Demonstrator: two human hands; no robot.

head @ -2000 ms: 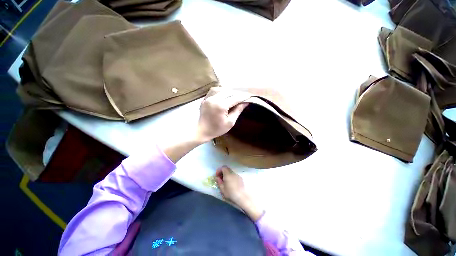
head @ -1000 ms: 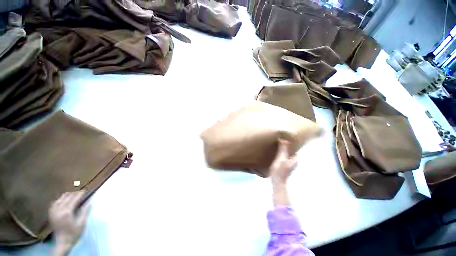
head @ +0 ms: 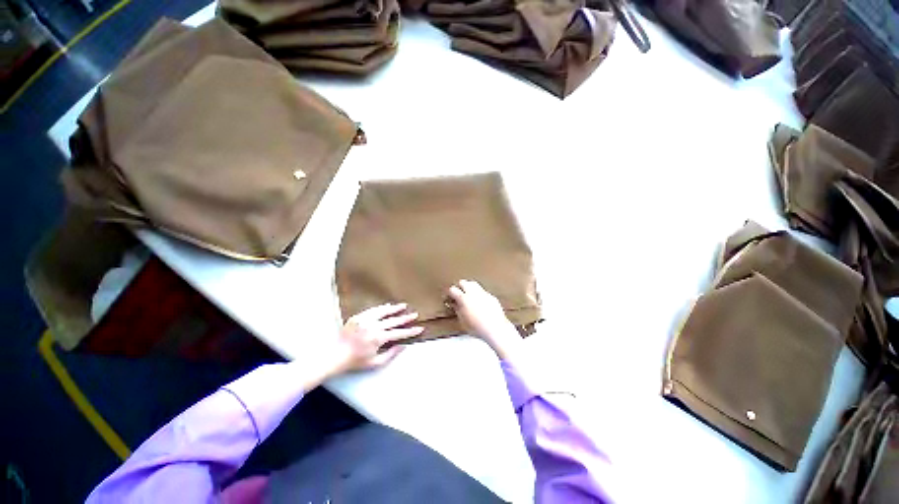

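Note:
A brown bag body (head: 434, 236) lies flat on the white table in front of me, its hemmed top edge towards me. My left hand (head: 377, 337) lies with fingers spread on the left part of that edge. My right hand (head: 475, 307) touches the cloth near the middle of the edge, its fingers bent; whether it pinches the cloth is hidden. A small dark tab sticks out at the right corner. The left stack of bag bodies (head: 217, 148) lies at the table edge, a shiny dot near its mouth.
Two overlapping bag bodies (head: 759, 364) lie at the right, dot side up. More brown bags lie beyond them. A folded stack (head: 315, 34) and a crumpled heap (head: 537, 39) lie at the far side. An open carton (head: 148, 305) stands on the floor at left.
The bag my right hand carried is gone from it; another bag body now overlaps the right row. Both hands are now on a flat bag body in front of me. The view has swung left.

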